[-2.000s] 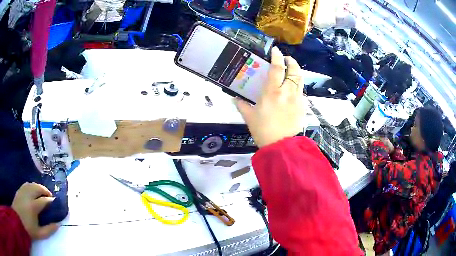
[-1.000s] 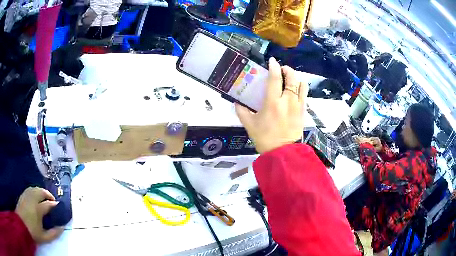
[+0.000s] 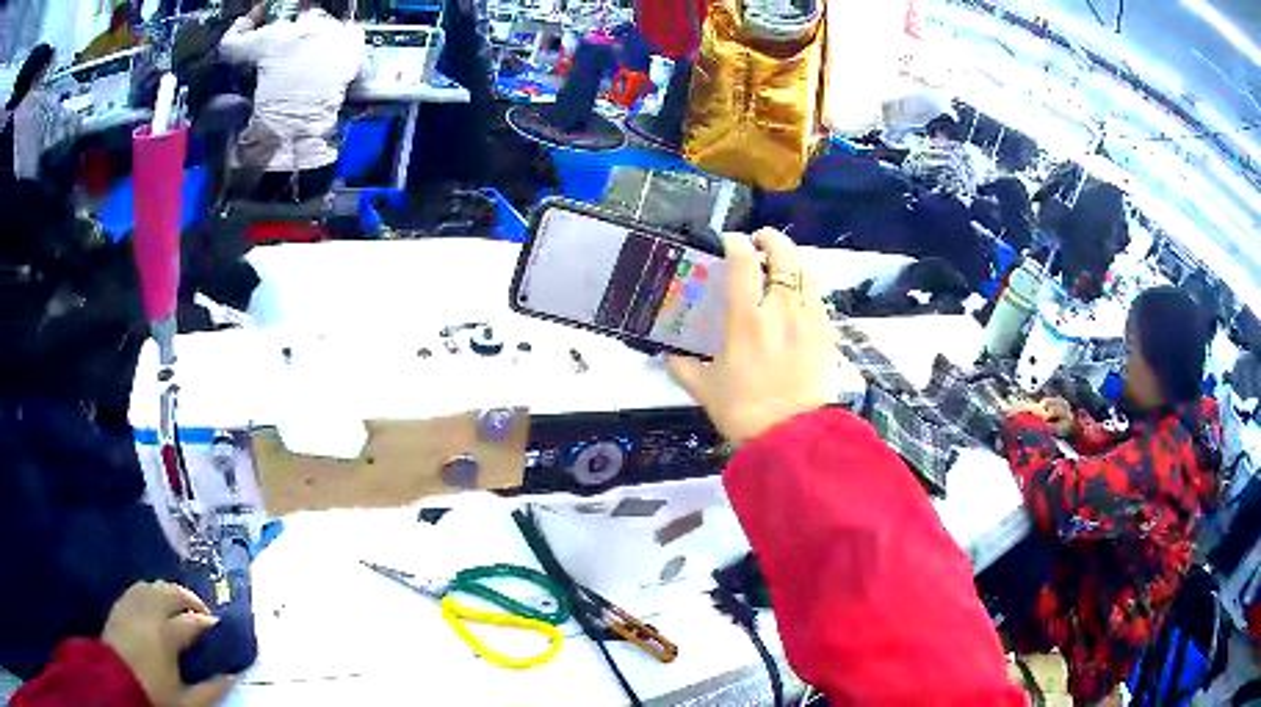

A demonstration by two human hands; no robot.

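My right hand (image 3: 761, 339) holds a black-framed mobile phone (image 3: 629, 281) by its right end, above the white sewing machine (image 3: 415, 373). The phone's screen is lit and tilted. My left hand (image 3: 163, 638) is at the lower left, its fingers on a dark navy cloth (image 3: 221, 638) beside the needle area. The presser foot (image 3: 221, 587) is small and partly blurred at the cloth. Much of the dark cloth lies left of the machine.
Scissors (image 3: 505, 615) with green and yellow loops and orange-handled snips (image 3: 639, 631) lie on the table (image 3: 332, 649). A black cable crosses there. A pink cone (image 3: 159, 221) stands at the left. A person in red-black patterned clothing (image 3: 1113, 483) handles plaid cloth (image 3: 899, 414) at the right.
The view has tilted up, so the machine and table appear lower. The phone has turned closer to level, still in my right hand. My left hand stays at the cloth.
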